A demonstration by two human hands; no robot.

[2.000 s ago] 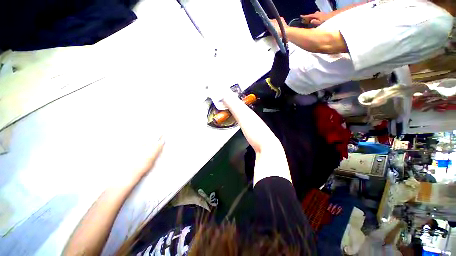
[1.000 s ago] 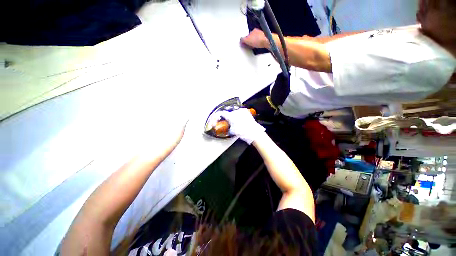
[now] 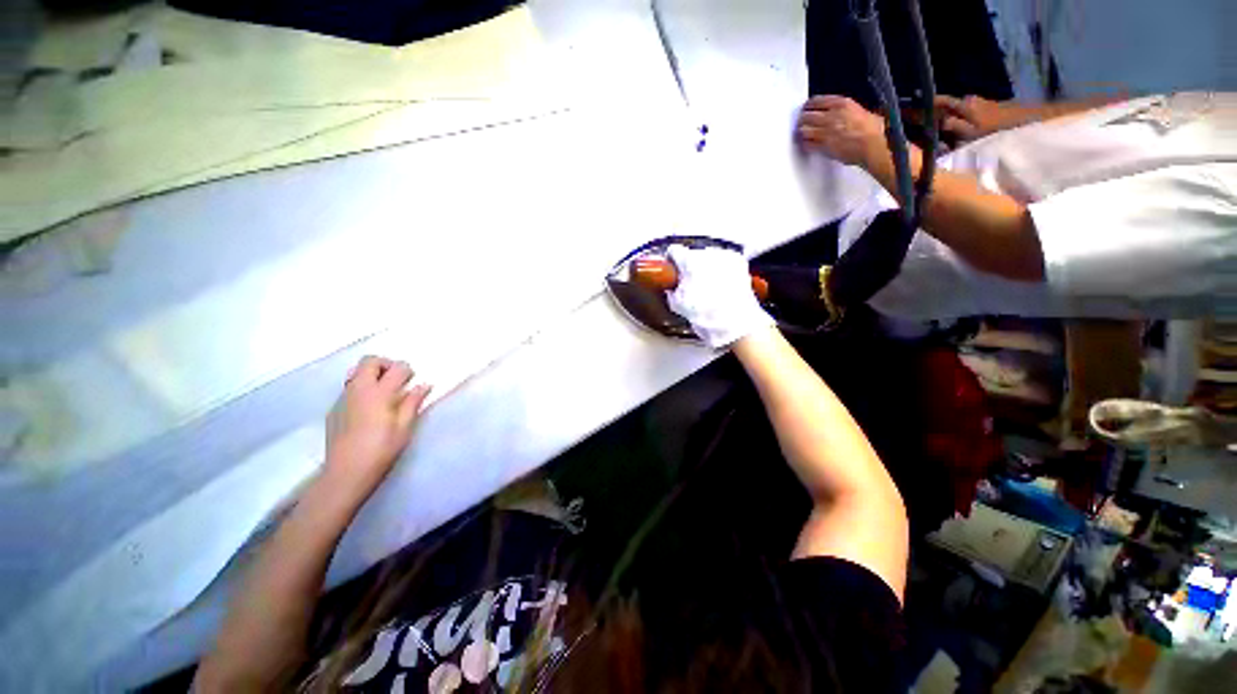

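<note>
My right hand (image 3: 715, 294), in a white glove, grips the orange-brown handle of a dark, pointed steam iron (image 3: 649, 301). The iron lies flat on the white table near its front edge, its tip pointing left. My bare left hand (image 3: 376, 410) rests low over the table to the left of the iron, fingers slightly curled. A pale fabric strip (image 3: 502, 359) seems to run between my left hand and the iron; its edges are nearly lost against the white. Whether my left fingers hold it I cannot tell.
A cream-yellow pile (image 3: 299, 115) lies at the far left, with dark navy cloth (image 3: 366, 16) beyond it. A person in a white top (image 3: 1140, 203) has hands on the table at the right, by dark cloth (image 3: 848, 48). Hoses (image 3: 889, 115) rise behind the iron.
The camera view has shifted. My left hand, earlier stretched out flat, is now curled and farther from the iron. The iron's tip has turned more to the left.
</note>
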